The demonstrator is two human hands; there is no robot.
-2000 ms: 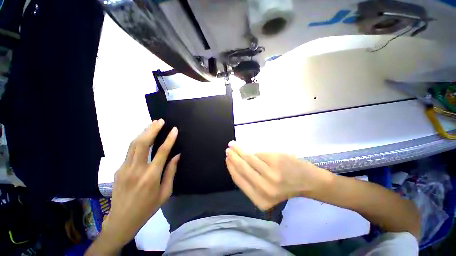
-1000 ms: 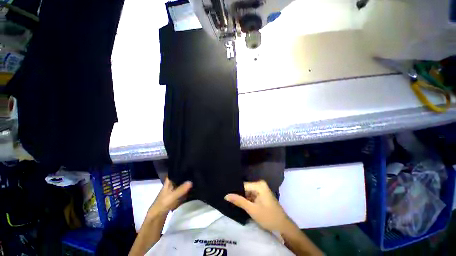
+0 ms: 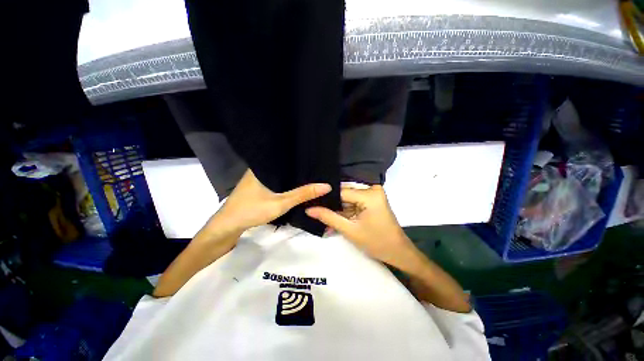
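A long black cut panel runs from the table over its front edge down to the wearer's lap. My left hand grips its near end from the left, thumb on top. My right hand grips the same end from the right, thumb and fingers at its edge. The two thumbs nearly meet near the panel's lower end. The panel's far end is outside the picture, and the machine head and needle are not in view.
The table's silvery ruler-marked front edge crosses the top. Larger black panels hang at upper left. A blue basket with clear bags stands at right, another blue basket at left. Yellow scissor handles show at upper right.
The view has tilted down towards the lap. Both hands have moved from the panel on the table to its near end, and their thumbs have come closer together.
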